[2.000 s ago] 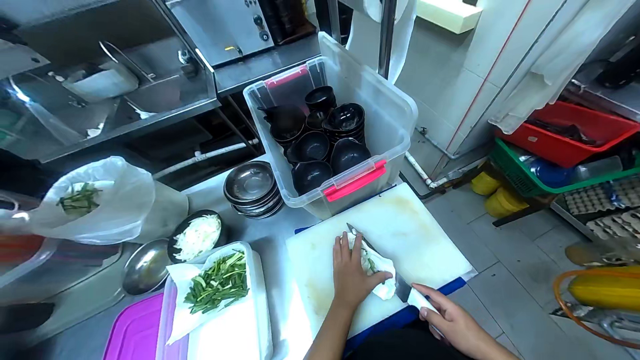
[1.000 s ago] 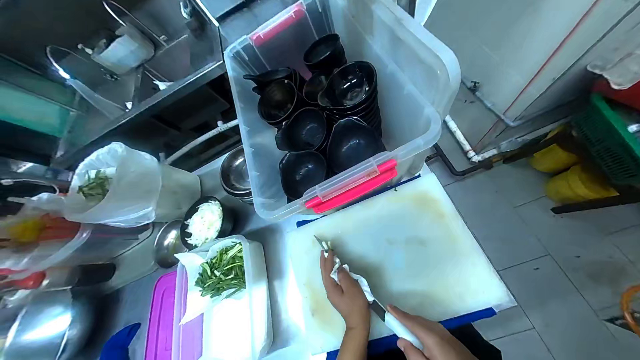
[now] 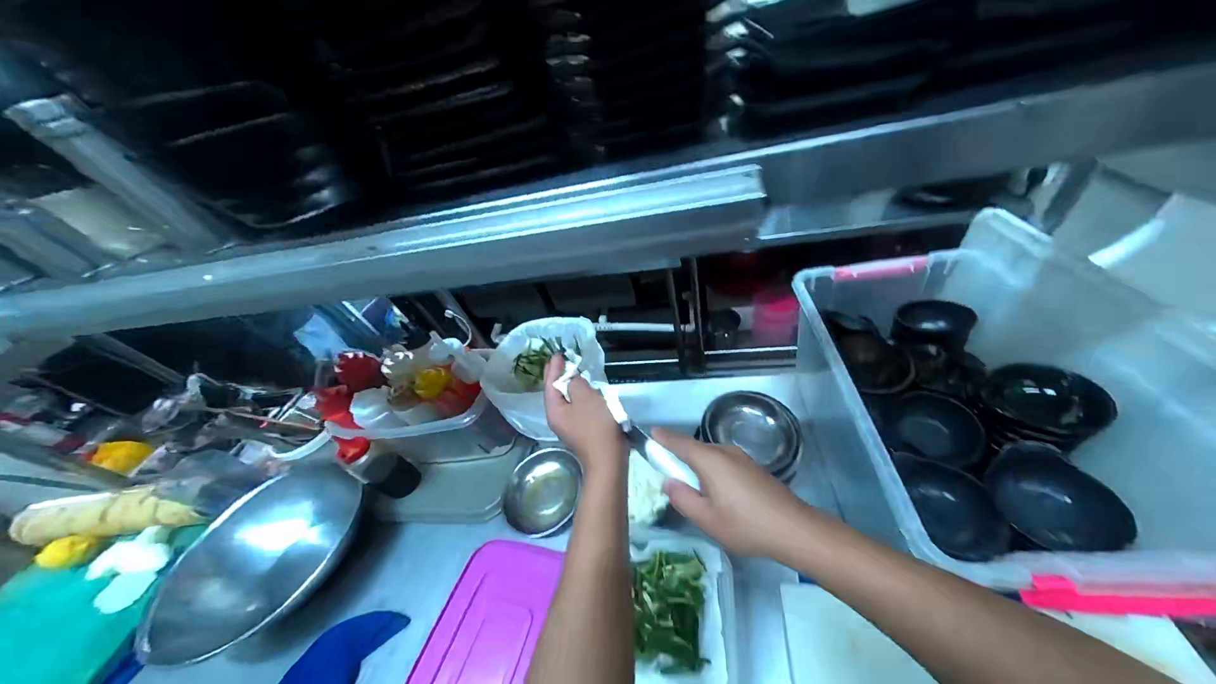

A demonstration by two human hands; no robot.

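Observation:
My right hand [image 3: 727, 484] grips the white handle of a kitchen knife [image 3: 670, 460], its blade pointing up and left. Against the blade, my left hand [image 3: 581, 413] holds pale white scraps [image 3: 568, 375], at the near side of a container lined with a white plastic bag [image 3: 508, 385]. Green trimmings [image 3: 535, 363] lie in that bag. Below my hands are a bowl of chopped white vegetable [image 3: 646, 489] and a tray of cut green leaves [image 3: 670, 608]. The white cutting board [image 3: 845, 638] shows partly beneath my right forearm.
A clear bin of black bowls [image 3: 950, 532] stands right. Metal bowls [image 3: 750, 432] are stacked beside it, with a small metal bowl [image 3: 541, 489] left of my wrists. A pink lid [image 3: 494, 613] and large metal bowl [image 3: 261, 560] lie left. A metal shelf edge [image 3: 399, 252] crosses above.
Both hands have moved from the cutting board to the bag-lined container, with the knife and white scraps. The view has swung strongly left and up.

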